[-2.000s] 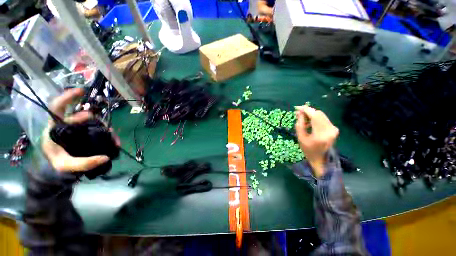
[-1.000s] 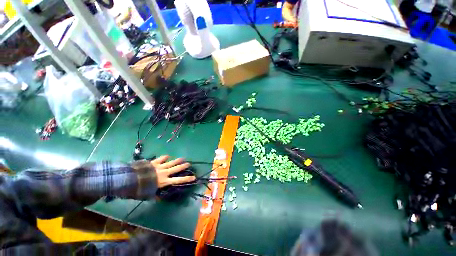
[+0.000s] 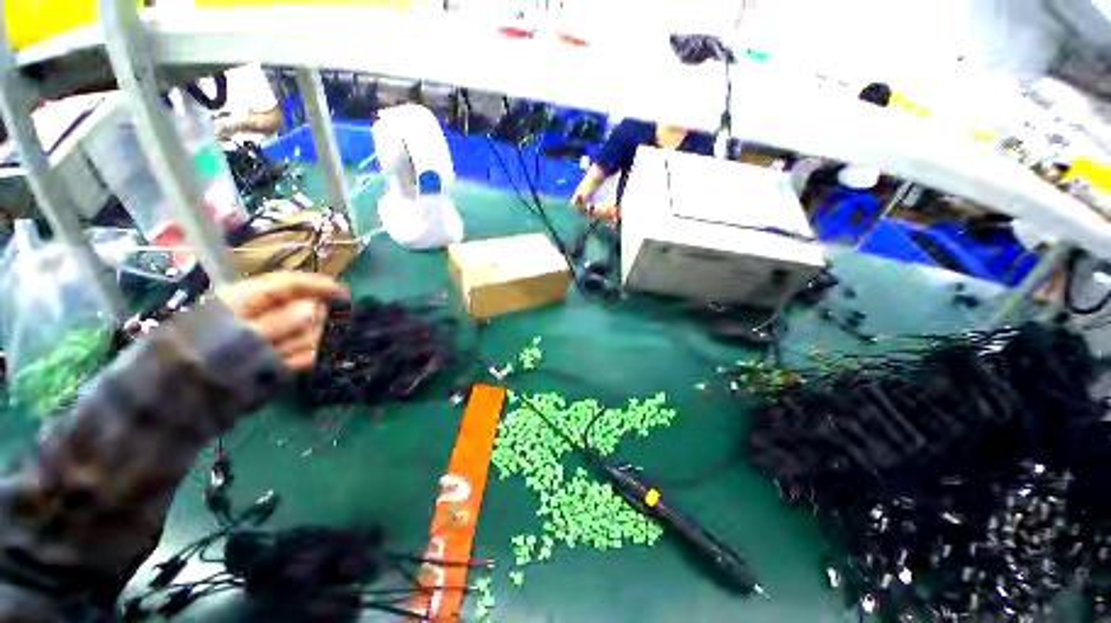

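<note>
My left hand (image 3: 290, 319), slightly blurred, is beside the shelf post at the near-left edge of a tangled black lead bundle (image 3: 384, 353). Its fingers are curled, and whether they grip a lead is hidden. My right hand is out of the picture. Several black leads (image 3: 299, 562) lie at the lower left, thin wire ends crossing the orange strip (image 3: 473, 469). Light green terminal blocks (image 3: 567, 481) lie in a loose pile right of the strip. The black electric screwdriver (image 3: 688, 529) with a yellow mark lies along the pile, tip at upper left.
A large black lead pile (image 3: 926, 426) fills the right. A cardboard box (image 3: 509, 275), white fan (image 3: 417, 177) and pale equipment case (image 3: 719, 228) stand behind. A bag with green contents (image 3: 55, 329) is far left. Pale shelf posts (image 3: 171, 146) rise at left. A person's arm (image 3: 597, 183) shows behind.
My left hand has moved from the leads beside the orange strip up and left to the bundle by the post. The view has tilted up. The blurred sleeve at the bottom has left the picture.
</note>
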